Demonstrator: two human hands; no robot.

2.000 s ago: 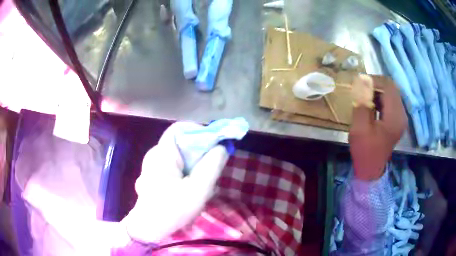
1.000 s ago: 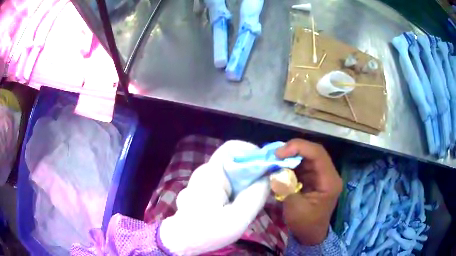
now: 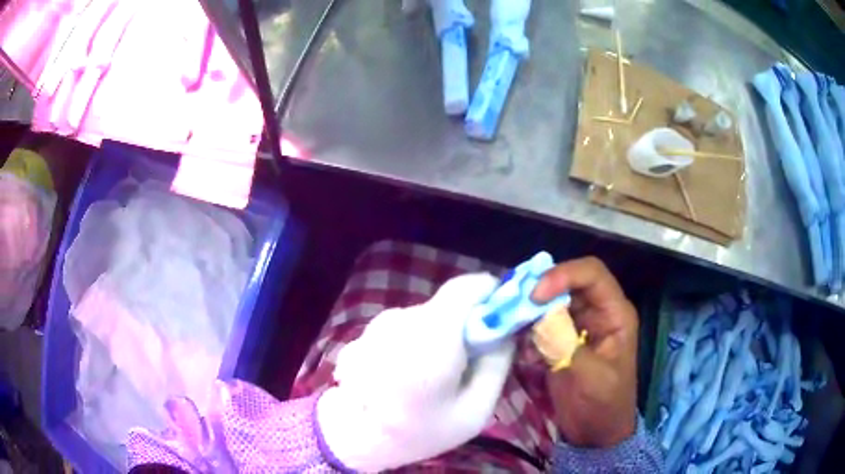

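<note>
A light-blue figure leg (image 3: pixel 505 310) is held above my lap, its foot end pointing up and right, with a dark-blue patch near the foot. My left hand (image 3: pixel 417 370), in a white knit glove, grips it. My bare right hand (image 3: pixel 593 347) touches the foot end with thumb and finger. A beige wad with a yellow band (image 3: pixel 558 339) sits in the fingers of my right hand, beside the foot. The rest of the leg is hidden in the glove.
A white cup (image 3: pixel 649 154) with a stick stands on brown cardboard (image 3: pixel 604 190), beside tiny pots (image 3: pixel 701 115). Legs lie on the metal bench (image 3: pixel 371 116). A leg bin (image 3: pixel 732 380) is at right. A blue-violet lined tub (image 3: pixel 269 268) and a glaring tray (image 3: pixel 139 83) are at left.
My right hand has come down from beside the cup to the foot end. The leg has since turned, its foot now pointing more upward. The view has shifted left.
</note>
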